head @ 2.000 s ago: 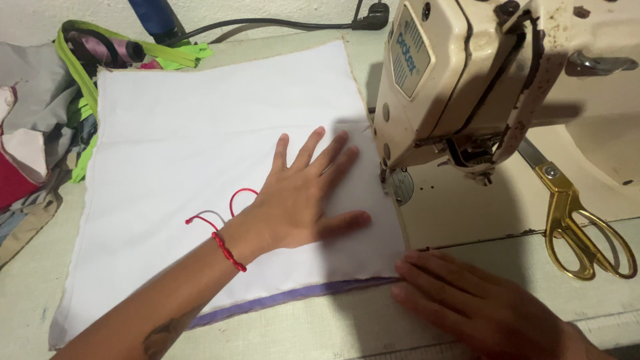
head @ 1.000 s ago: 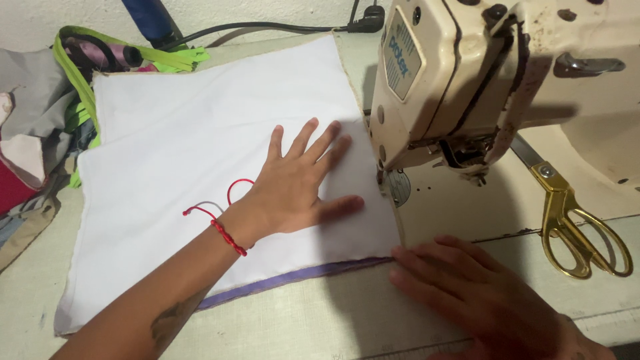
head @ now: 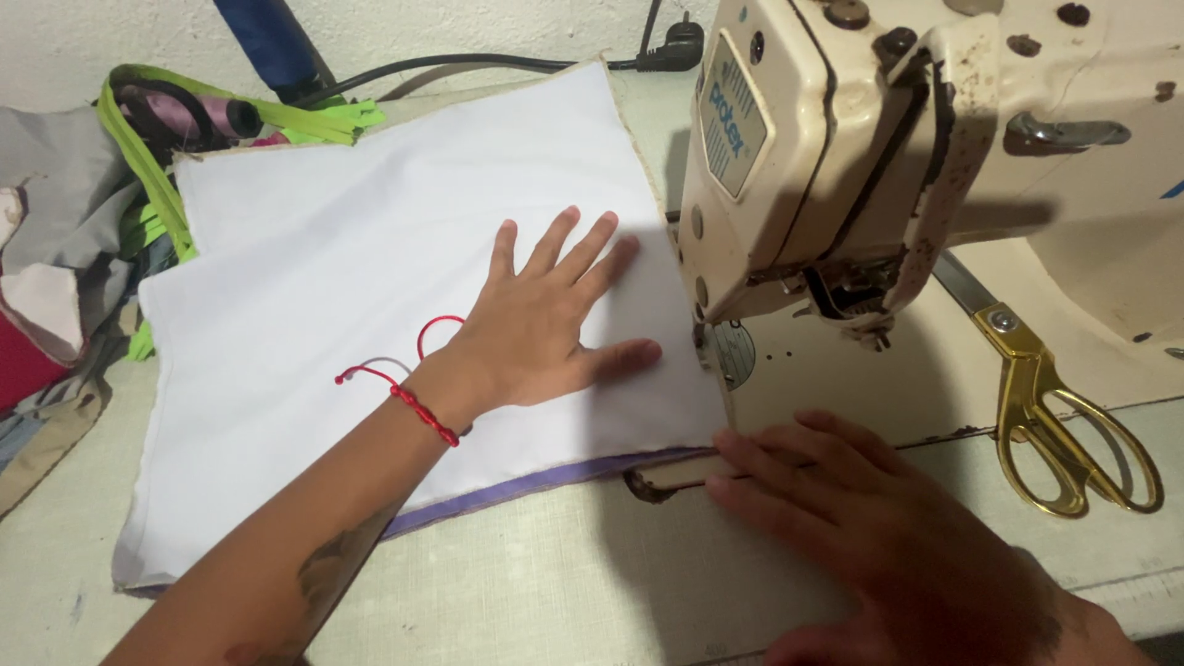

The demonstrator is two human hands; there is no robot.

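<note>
White fabric (head: pixel 324 277) lies on the table in at least two layers, with a purple edge (head: pixel 555 476) showing along its near side. Spread flat on the white layer is my left hand (head: pixel 546 314), fingers apart, a red cord bracelet at the wrist. My right hand (head: pixel 832 509) rests at the fabric's near right corner, its fingertips touching or just beside it; whether they pinch the cloth is not visible. The sewing machine head (head: pixel 777 157) stands over the fabric's right edge, its needle area partly hidden.
Gold-handled fabric scissors (head: pixel 1027 407) lie right of the machine head. At the left are cloth scraps (head: pixel 65 185), a green zipper tape (head: pixel 148 166) and a pink thread spool (head: pixel 185 116). A black cable with a plug (head: pixel 671 51) runs along the wall.
The top white layer has shifted and turned against the layer below, and its left corner now stands apart. My left hand stays flat on it. My right hand remains at the near right corner.
</note>
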